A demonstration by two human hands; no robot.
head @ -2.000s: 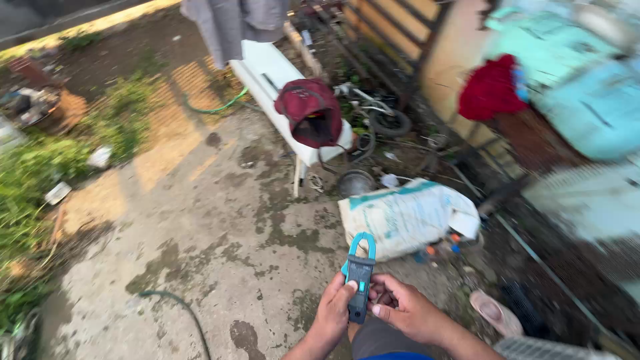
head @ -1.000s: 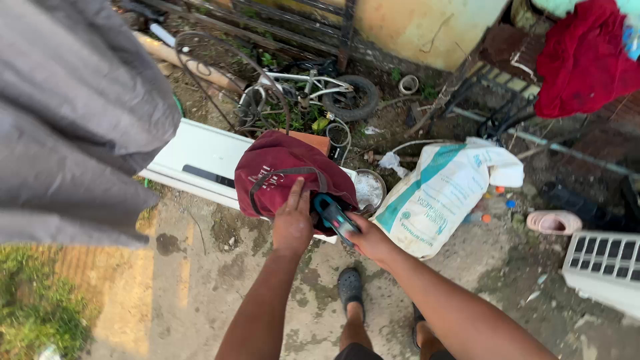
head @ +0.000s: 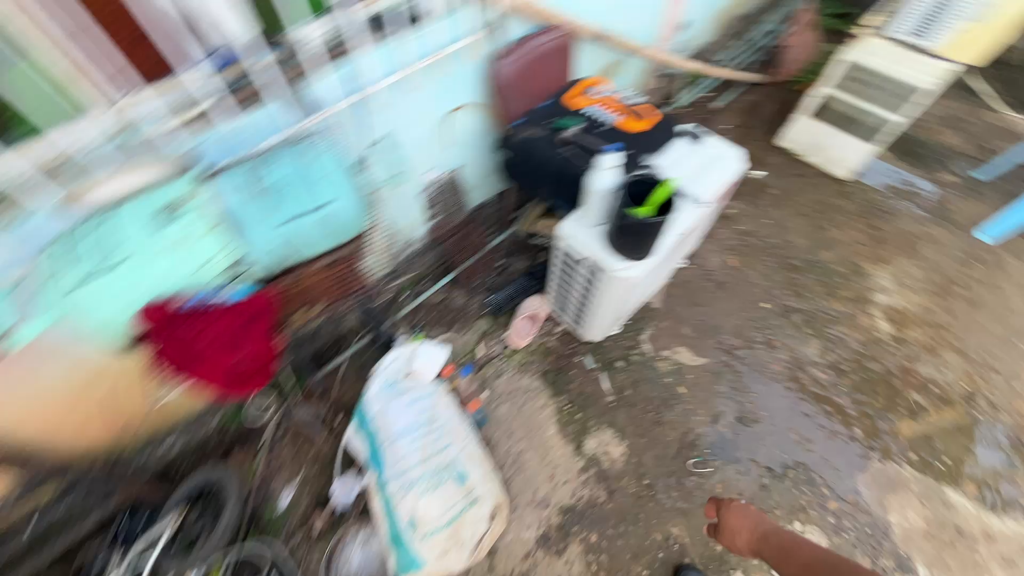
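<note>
Low at the right of the head view, my right hand (head: pixel 738 528) hangs over wet concrete with its fingers curled; nothing shows in it, though blur hides detail. My left hand is out of the frame. Left of the right hand lies a white woven sack (head: pixel 428 472) with teal print. Beyond it stands a white air-conditioner outdoor unit (head: pixel 616 280), carrying a black container (head: pixel 640 220) with a bright green item inside and a white bottle (head: pixel 602 188). A black bag (head: pixel 548 156) with an orange item (head: pixel 612 106) sits behind. The clamp meter and maroon bag are not in view.
A small bicycle's wheel (head: pixel 204 504) lies at the lower left. Red cloth (head: pixel 216 340) hangs by a light blue wall (head: pixel 416 152). A pink shoe (head: pixel 528 320) is beside the unit. A cream appliance casing (head: pixel 868 104) stands at the upper right, near a puddle (head: pixel 768 416).
The view has swung far to the right. A second ago both hands were at the maroon bag, the right on the clamp meter; now only the right hand shows, away from it.
</note>
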